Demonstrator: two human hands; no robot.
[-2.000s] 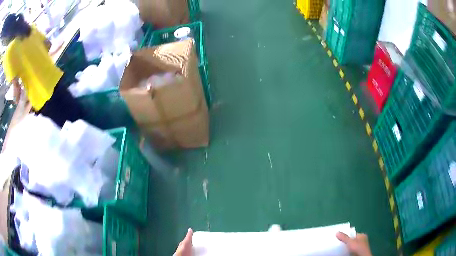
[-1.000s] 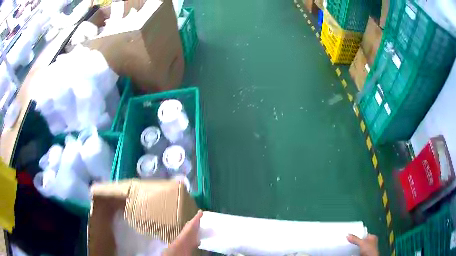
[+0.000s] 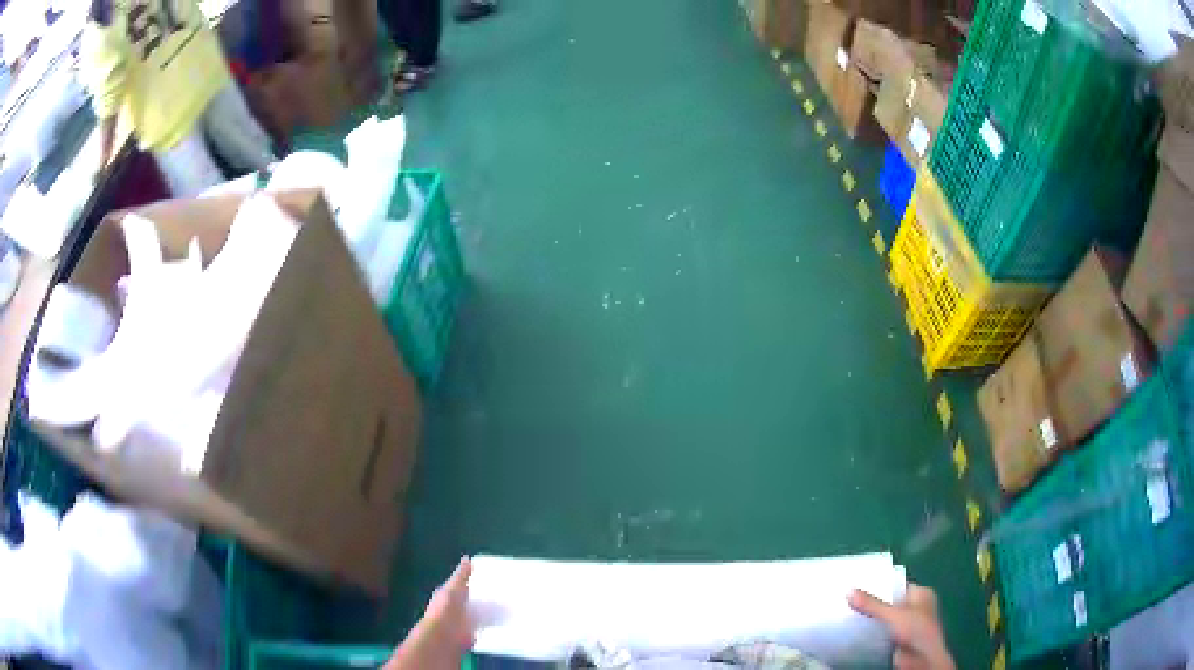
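Note:
A thick white stretch film roll (image 3: 681, 605) lies level across the bottom of the view, above the green floor. My left hand (image 3: 439, 626) holds its left end, partly cut off by the bottom edge. My right hand (image 3: 907, 623) holds its right end, with fingers over the top and side. Some clear, crumpled, glossy material shows under the roll at the bottom edge. The undersides of both grips are hidden.
On the left stand a large open carton (image 3: 321, 419) with white items and a teal crate (image 3: 428, 282). Teal crates (image 3: 1048, 144), a yellow crate (image 3: 949, 282) and cartons (image 3: 1063, 373) line the right, beyond a yellow-black line. A person in yellow (image 3: 164, 66) and another person's legs (image 3: 411, 33) are ahead.
The view has moved forward along the aisle. The crate of round-ended rolls has left the view, and the large carton and yellow crate are nearer. Both hands still hold the roll.

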